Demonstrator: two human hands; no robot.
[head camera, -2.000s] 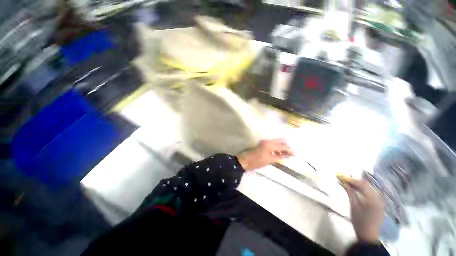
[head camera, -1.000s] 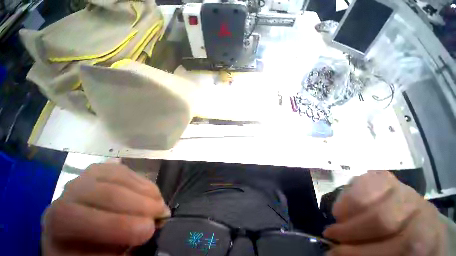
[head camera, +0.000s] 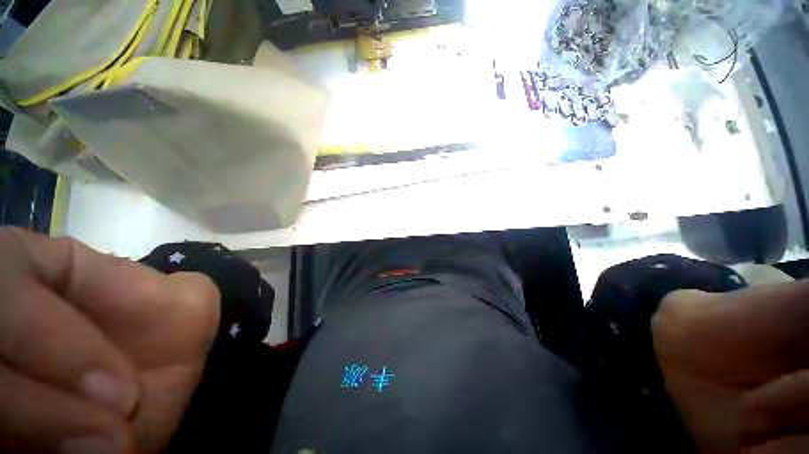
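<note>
My left hand (head camera: 102, 341) is large and close to the camera at the left edge, its fingers curled and partly cut off. My right hand (head camera: 741, 359) is equally close at the right edge, cut off by it. I cannot tell whether either hand holds anything; no eyeglasses show between them. Behind my hands, a beige bag body (head camera: 208, 142) lies on the white machine table (head camera: 390, 208), its near end close to the front edge.
Stacked beige bag bodies (head camera: 66, 44) with yellow piping lie at the table's left. Loose metal hardware (head camera: 572, 97) lies beside a clear plastic bag of hardware (head camera: 590, 35) on the right. The lower part of the sewing machine (head camera: 373, 13) shows at the top.
The dark-framed eyeglasses held between both hands have gone out of view. Both hands have come closer to the camera and moved outward and up. The view has tilted further down.
</note>
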